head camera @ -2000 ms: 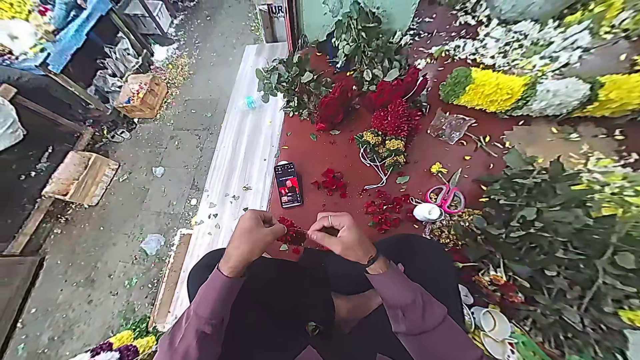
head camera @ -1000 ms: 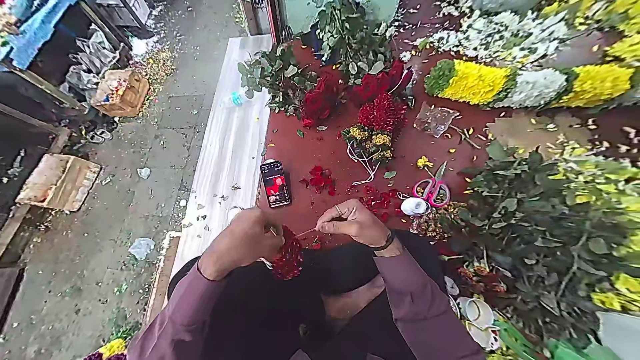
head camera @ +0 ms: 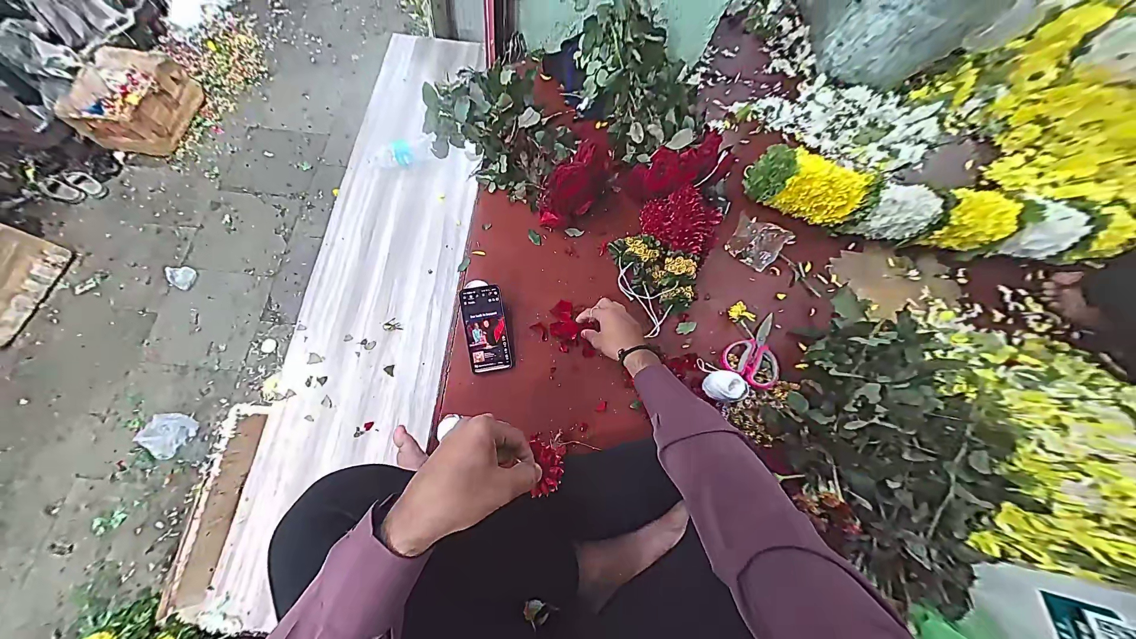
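My left hand (head camera: 475,475), its fingers closed, holds a short string of red petals (head camera: 548,463) that hangs at its right side above my lap. My right hand (head camera: 612,328) reaches out to a small pile of loose red petals (head camera: 565,325) on the red surface, fingertips touching it; whether a petal is between them cannot be told. A bunch of small yellow flowers (head camera: 661,266) with white thread lies just beyond this hand. Pink-handled scissors (head camera: 753,359) and a white thread spool (head camera: 725,385) are to the right of my right forearm.
A smartphone (head camera: 486,327) lies left of the petals. Red roses (head camera: 577,182) and leafy stems are at the back. A thick yellow, white and green garland (head camera: 821,186) stretches across the back right. Cut greenery (head camera: 896,444) fills the right side. A white board (head camera: 355,293) borders the paved floor.
My right hand has moved away from my left hand, forward to the loose red petals. The left hand still has the red petal string.
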